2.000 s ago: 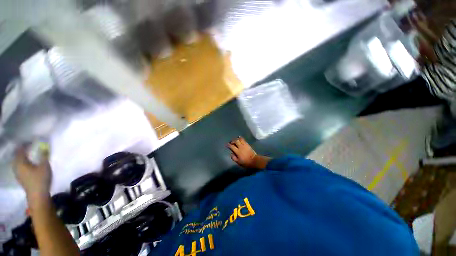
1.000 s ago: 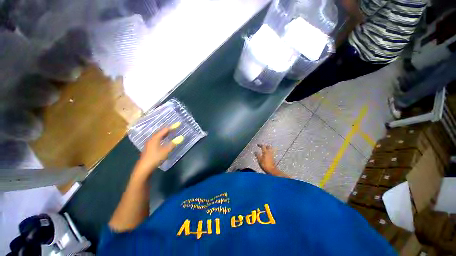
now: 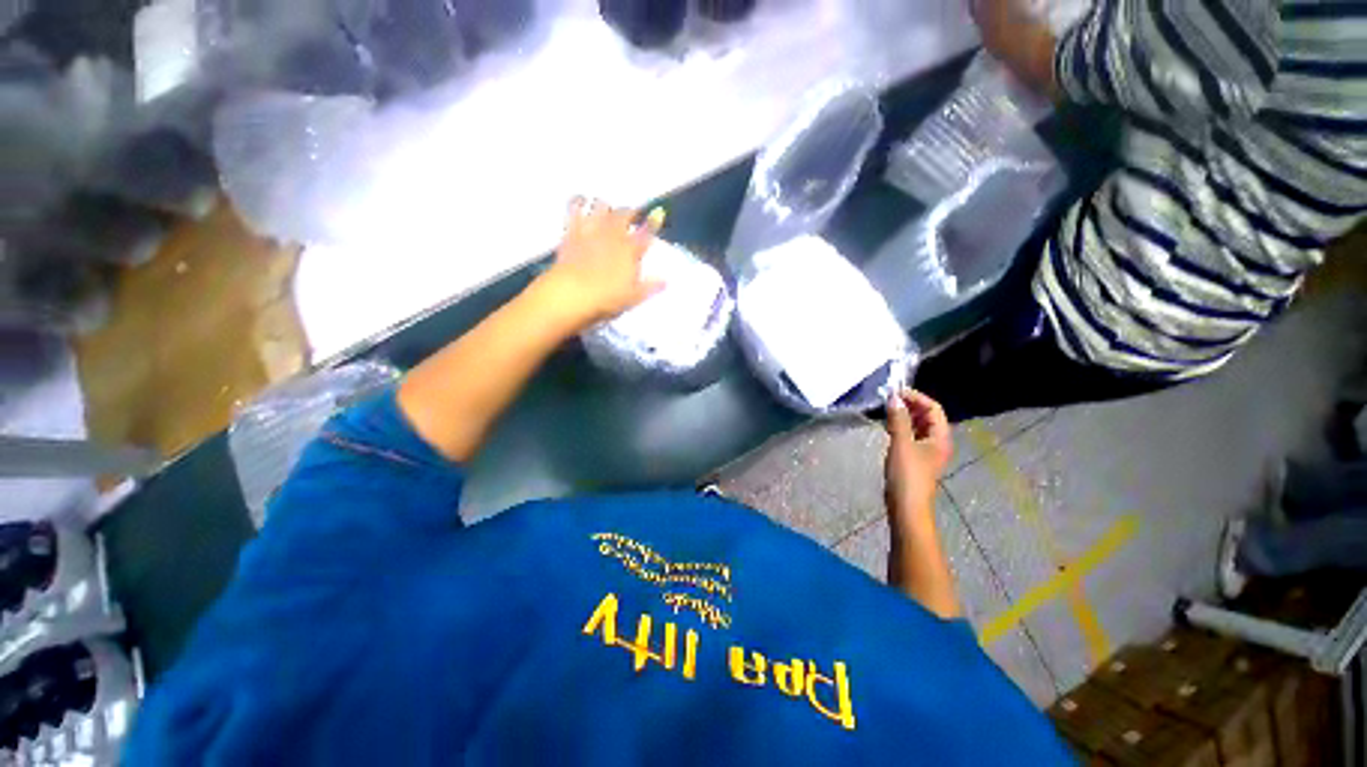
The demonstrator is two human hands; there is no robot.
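Two bagged cameras with white flat ends up stand side by side on the dark green mat: a left one (image 3: pixel 678 318) and a larger right one (image 3: pixel 822 322). My left hand (image 3: pixel 607 258) lies against the back left edge of the left one, fingers apart and reaching past it, yellow on a fingertip. My right hand (image 3: pixel 916 426) pinches the near right rim of the right one's clear bag. Clear air column bags with open mouths, one upright (image 3: pixel 817 158) and one tilted (image 3: pixel 993 225), stand behind and to the right.
A person in a striped shirt (image 3: pixel 1184 180) stands close at the right. A flat clear bag (image 3: pixel 308 427) lies partly behind my left sleeve. A cardboard sheet (image 3: pixel 203 337) is at the left. Black-fronted cameras (image 3: pixel 53 682) sit in white racks at lower left. Cartons (image 3: pixel 1184 704) are at lower right.
My left hand has left the flat bag and moved right to the left bagged camera. My right hand has moved right and taken the other bag's rim. The view has shifted right.
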